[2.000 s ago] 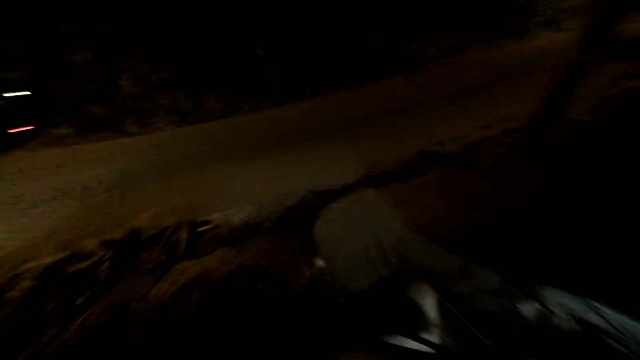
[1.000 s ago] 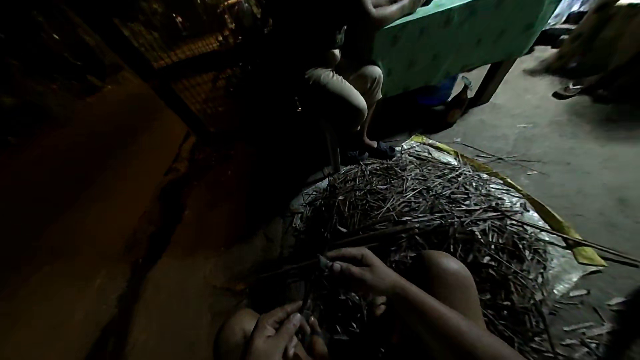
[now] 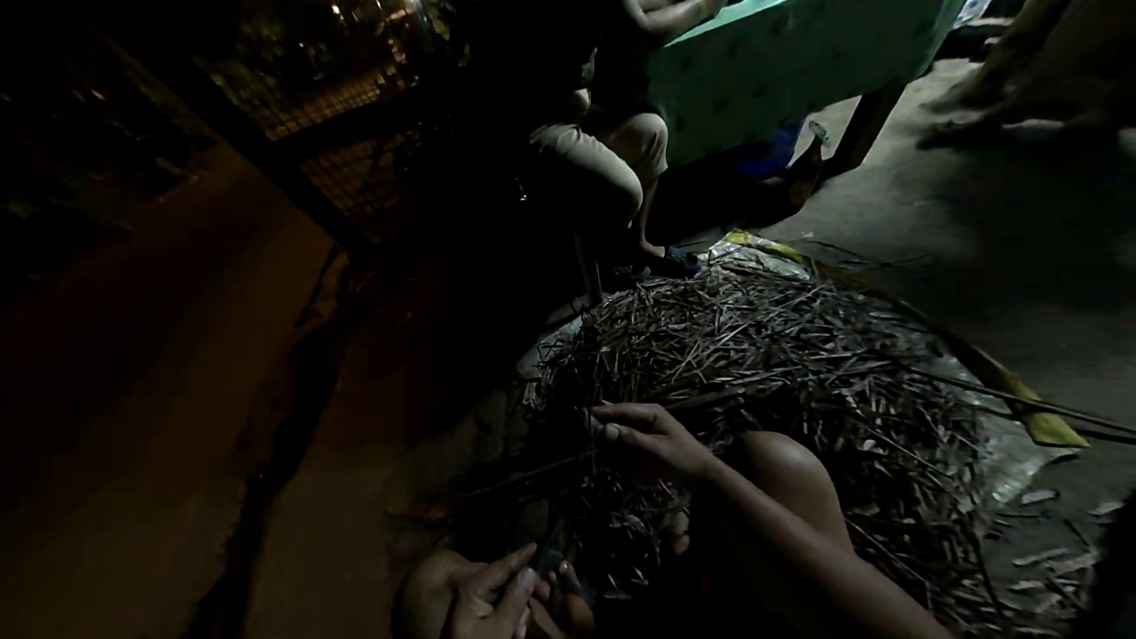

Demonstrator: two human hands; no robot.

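My right hand (image 3: 643,437) is raised over the near edge of a broad heap of dry sticks and pods (image 3: 710,337), its thumb and forefinger close together; darkness hides whether something thin is between them. My left hand (image 3: 497,590) is at the bottom centre beside my bent knee (image 3: 426,590), its fingers extended and close together, and what it may hold is too dark to tell. Under the heap lies a pale plastic sheet (image 3: 1021,461) with a yellow edge strip (image 3: 1052,426). A few long thin sticks (image 3: 1003,390) stick out to the right.
A seated person (image 3: 590,169) in light trousers is just beyond the heap, at a table with a green cloth (image 3: 754,80). A blue container (image 3: 770,151) is under the table. A metal mesh gate (image 3: 342,177) stands at the upper left. Loose pieces (image 3: 1047,556) are scattered on the floor at right.
The view has swung from a dark road to the heap. Since one second ago, my hands have stayed in much the same places, with only small finger shifts.
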